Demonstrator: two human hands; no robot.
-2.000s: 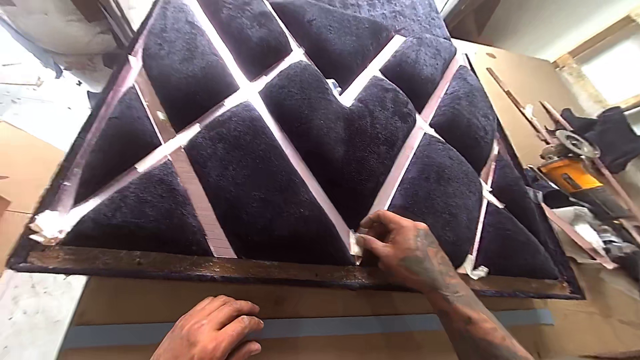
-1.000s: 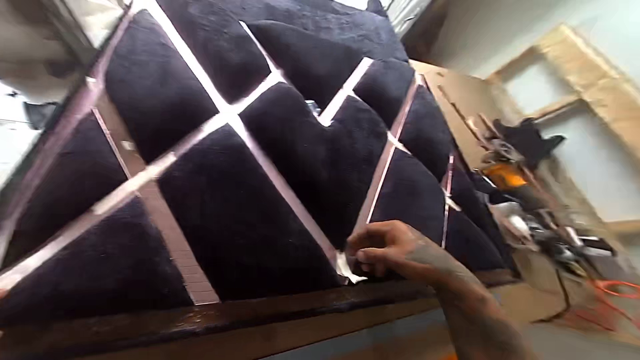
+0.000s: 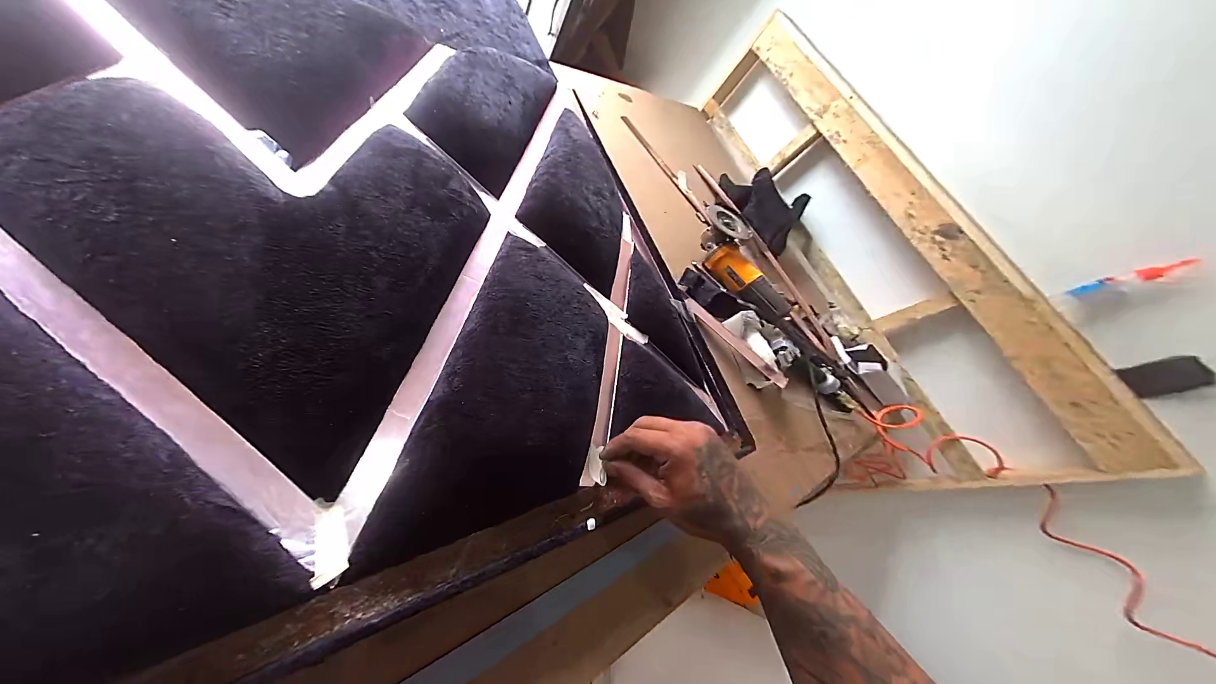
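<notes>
A panel with dark plush fabric pads (image 3: pixel 313 285) fills the left of the view, with pale strips of tape (image 3: pixel 427 361) crossing between the pads. My right hand (image 3: pixel 665 470) is at the panel's lower edge, its thumb and fingertips pinching the loose end of a tape strip (image 3: pixel 596 465). Further left, crumpled tape ends (image 3: pixel 330 546) meet at the point of a V, against the brown edge strip (image 3: pixel 456 570). My left hand is out of view.
Beyond the panel's right side lie an angle grinder (image 3: pixel 736 271), a black glove (image 3: pixel 768 209), thin strips and other tools on a brown board (image 3: pixel 655 142). An orange hose (image 3: pixel 1130 579) coils nearby. A wooden frame (image 3: pixel 912 209) stands against the pale wall.
My right hand has moved right along the lower edge, from the tape ends at the V's point to another tape end. My left hand has left the view, which has swung right.
</notes>
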